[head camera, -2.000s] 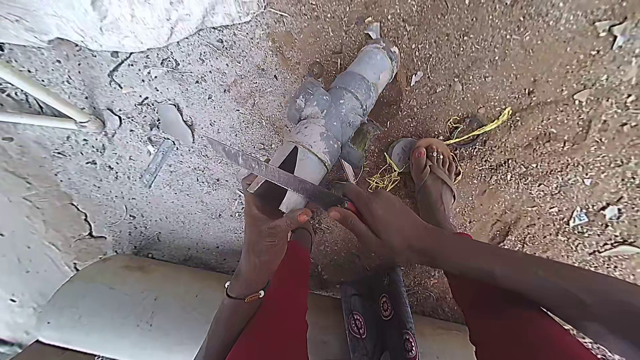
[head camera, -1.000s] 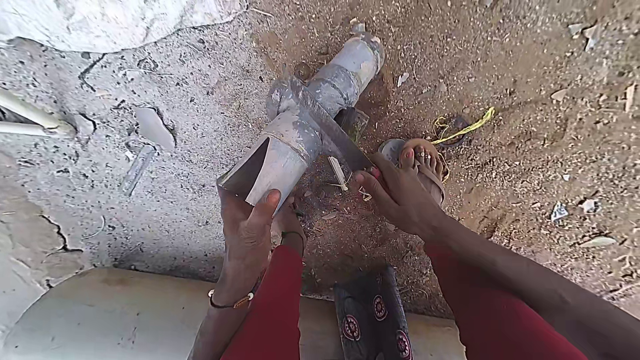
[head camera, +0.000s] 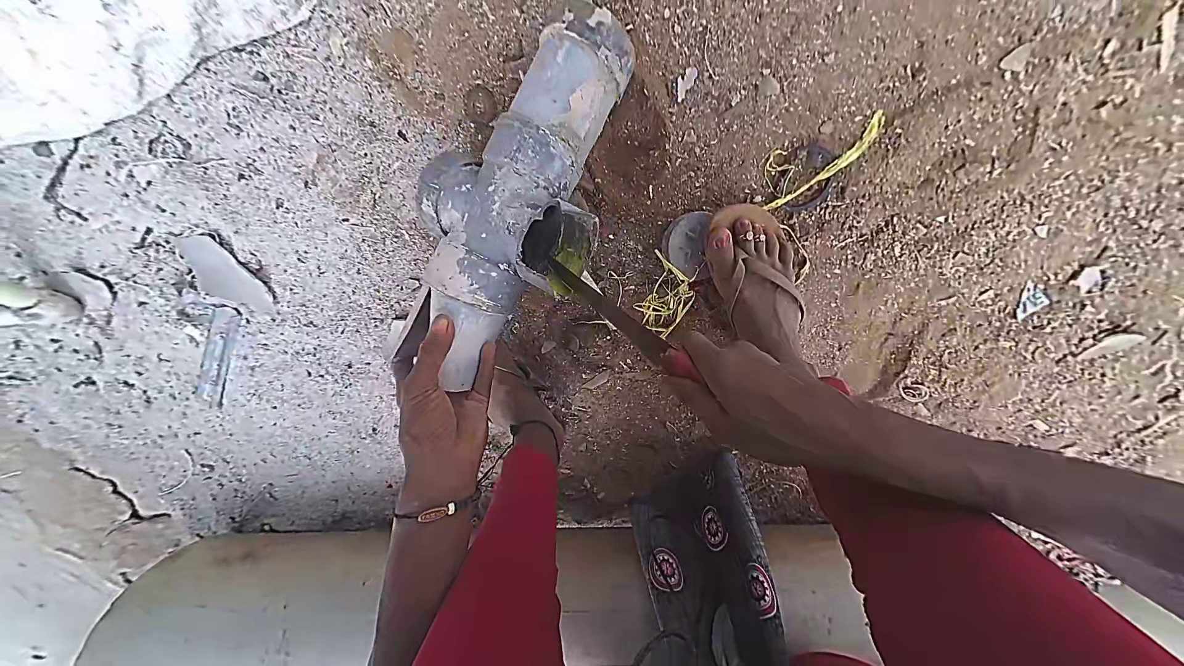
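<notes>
My left hand (head camera: 442, 421) grips the lower, cut end of a worn grey plastic pipe fitting (head camera: 527, 176) that has side branches and lies slanted on the ground. A knife (head camera: 620, 319) with a dark blade and a red handle is in my right hand (head camera: 754, 398). The blade's tip is at the open mouth of the right side branch (head camera: 560, 245), where something dark and yellow-green shows inside. Whether the tip touches that cannot be told. The fingers of my right hand partly hide the handle.
My sandalled foot (head camera: 763, 296) stands right of the fitting, beside tangled yellow string (head camera: 668, 301) and a grey round piece (head camera: 687, 242). A dark patterned cloth (head camera: 708, 555) hangs over a pale rounded surface (head camera: 259, 592) below. A flat shard (head camera: 225, 270) lies at left, near a white slab (head camera: 120, 55).
The knife has moved from the pipe's near end to the right branch. The fitting has turned, so that branch's open mouth now shows. My left hand still holds the near end.
</notes>
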